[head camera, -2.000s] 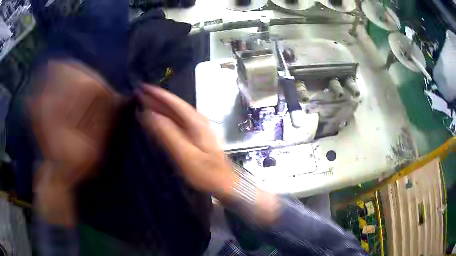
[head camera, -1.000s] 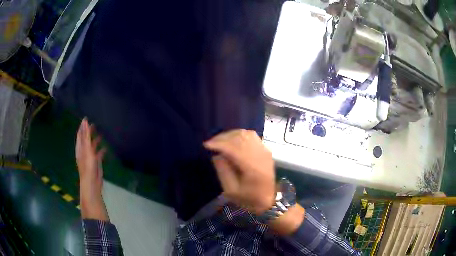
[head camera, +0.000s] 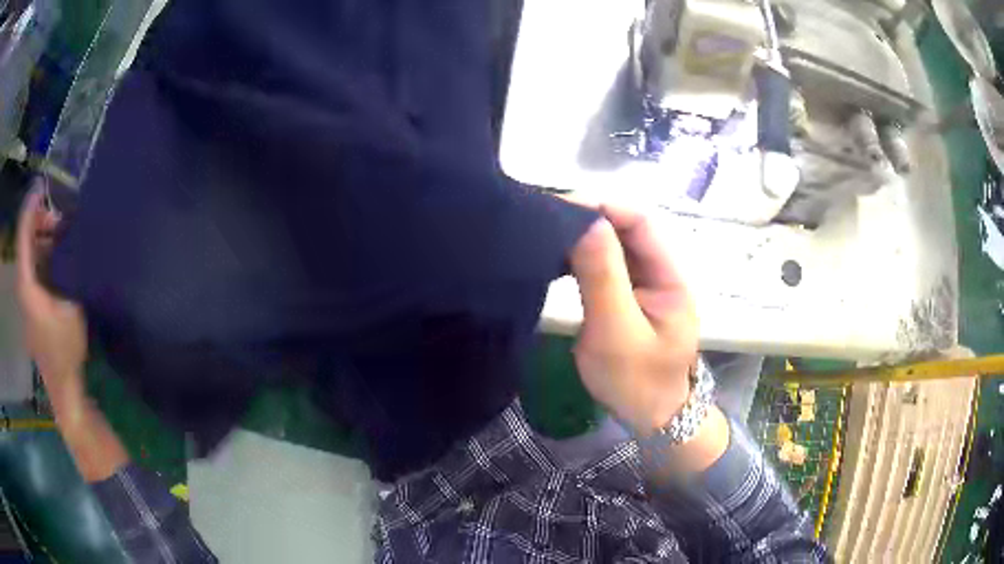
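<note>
A large navy garment (head camera: 297, 209) is spread in front of me, from the top of the view down over my lap. My right hand (head camera: 639, 320), with a metal watch at the wrist, pinches a corner of it just in front of the cloth plate. My left hand (head camera: 50, 297) is at the far left, around the garment's left edge; its fingertips are partly hidden by the cloth. The overlock machine (head camera: 716, 55) stands right of the garment. No cloth shows at its brightly lit needle area (head camera: 694, 149).
The pale cloth plate (head camera: 567, 99) lies left of the needle. The machine bed (head camera: 859, 275) extends right, with a round dark hole. A yellow-framed rack with a slatted tan board (head camera: 908, 463) stands at lower right. A pale panel (head camera: 281, 501) is at lower left.
The garment is now stretched sideways between both hands. My left hand has moved left and up to its edge; my right hand has moved right and up with a corner. The view has shifted.
</note>
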